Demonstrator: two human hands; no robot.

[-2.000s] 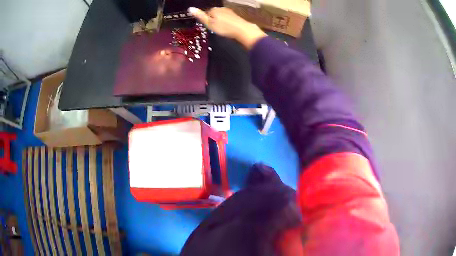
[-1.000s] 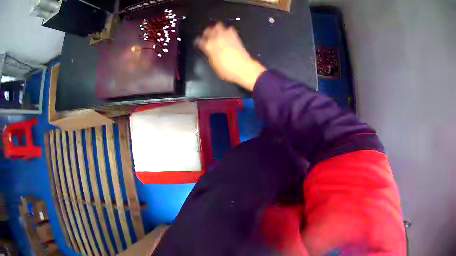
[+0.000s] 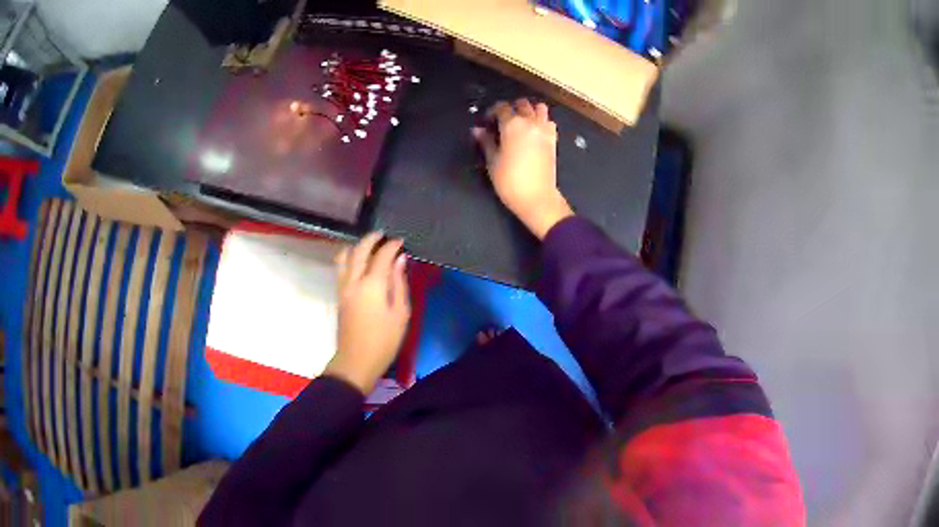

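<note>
A pile of red lead wires with tiny white plugs lies on the maroon mat. My right hand is low over the black bench, right of the mat, with fingers bent down near a tiny white piece. Whether its fingers hold anything cannot be told. My left hand is at the bench's front edge, over the stool, fingers slightly apart and with nothing visible in it.
A brown carton with blue cells stands at the bench's back right. The dark welder is at the back left, partly cut off. A red stool with pale top is in front, a slatted wooden pallet on the blue floor at left.
My left hand has come into view at the bench's front edge. My right hand has moved from the carton area down onto the bench. The view has shifted, showing the carton's blue cells.
</note>
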